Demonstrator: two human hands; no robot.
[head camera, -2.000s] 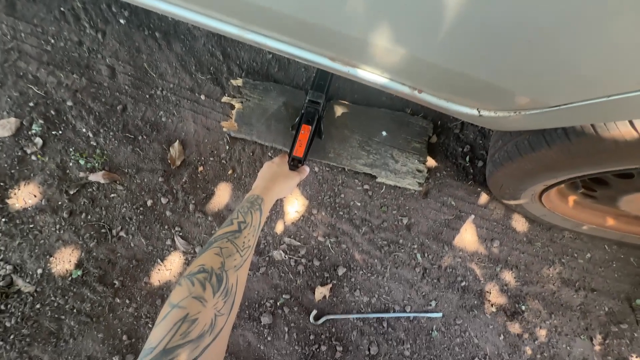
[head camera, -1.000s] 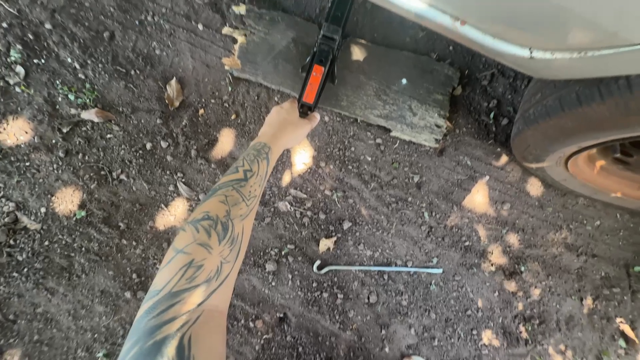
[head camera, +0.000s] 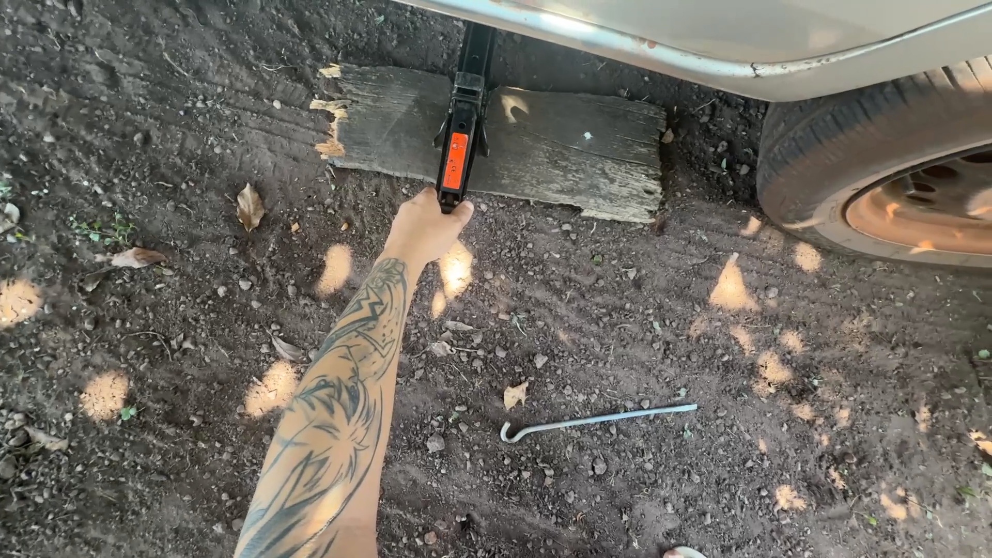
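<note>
My left hand (head camera: 428, 225) comes in from the lower left on a tattooed forearm. Its fingers and thumb close around the near end of a black scissor jack (head camera: 463, 116) bearing an orange label. The jack lies across a weathered wooden board (head camera: 573, 147) with splintered ends, and its far end disappears beneath the car's sill (head camera: 589, 35). On the dirt to the right of my forearm is a thin metal rod with a hooked end (head camera: 604, 418), touched by no hand. My right hand is out of view.
A car tyre (head camera: 814, 163) on a dusty rim stands on the ground at the right, beyond the board's right end. The low car body spans the upper right. Dry leaves (head camera: 249, 207) and small stones are scattered over the dirt. A small pale rounded thing (head camera: 683, 552) shows at the bottom edge.
</note>
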